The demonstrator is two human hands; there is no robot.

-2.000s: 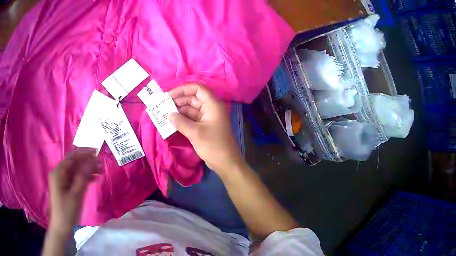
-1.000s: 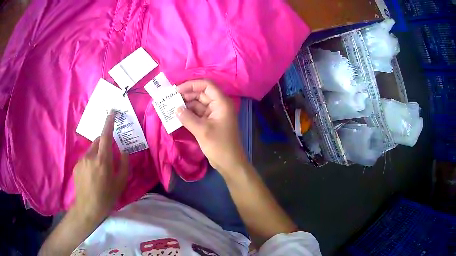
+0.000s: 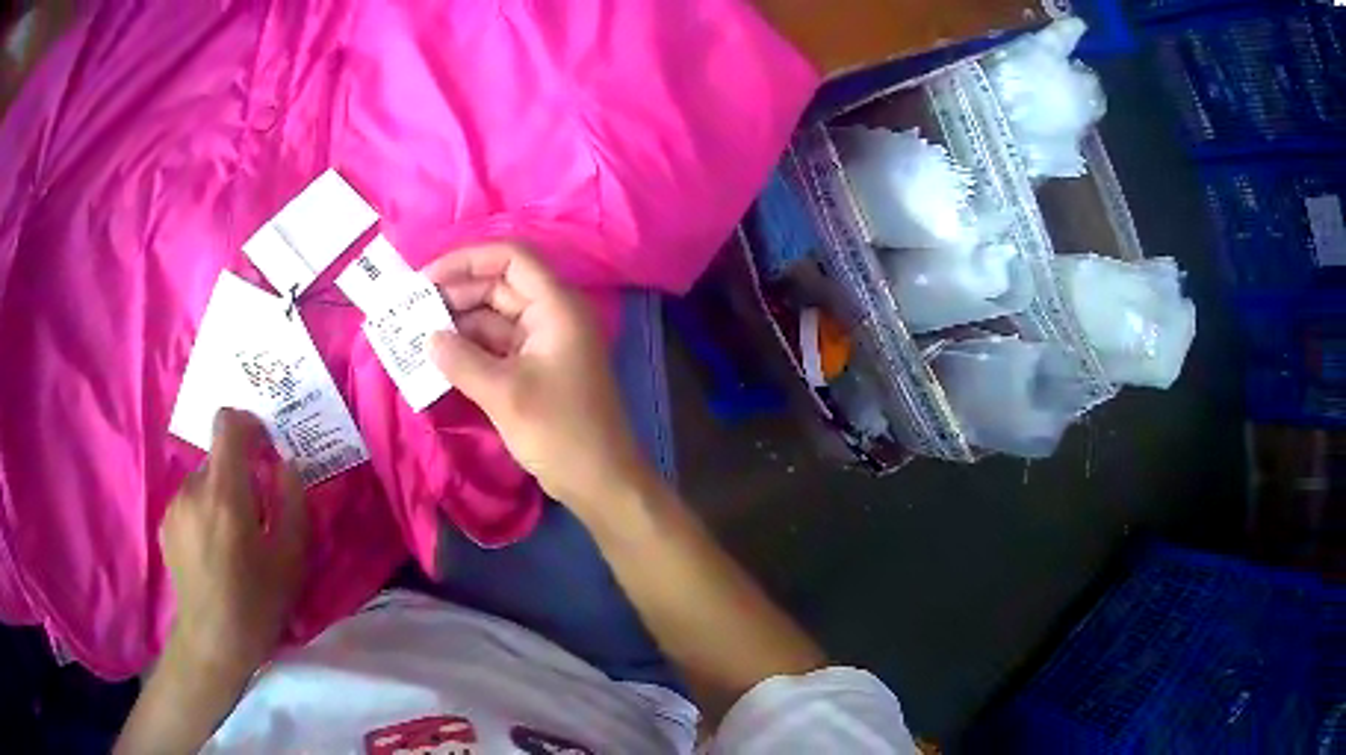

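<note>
The pink jacket (image 3: 620,148) is spread in front of me. My right hand (image 3: 517,354) pinches a small printed white card (image 3: 400,336) between thumb and fingers over the jacket. Two larger hang tags lie to its left: a plain white one (image 3: 210,362) and one with black print (image 3: 303,395), its lower edge partly covered. A folded white tag (image 3: 325,221) lies above them, joined by a dark cord. My left hand (image 3: 236,509) touches the lower part of the larger tags with a fingertip, its fingers apart.
A divided box (image 3: 878,317) with white translucent plastic bags (image 3: 908,192) stands to the right of the jacket. A brown table surface (image 3: 871,30) shows at the top. Blue plastic crates (image 3: 1181,656) stand at the lower right and along the right edge.
My left hand came up onto the larger tags, pointed at the print, then drew its finger down to their lower part. My right hand keeps the small card. The whole view shifted slightly.
</note>
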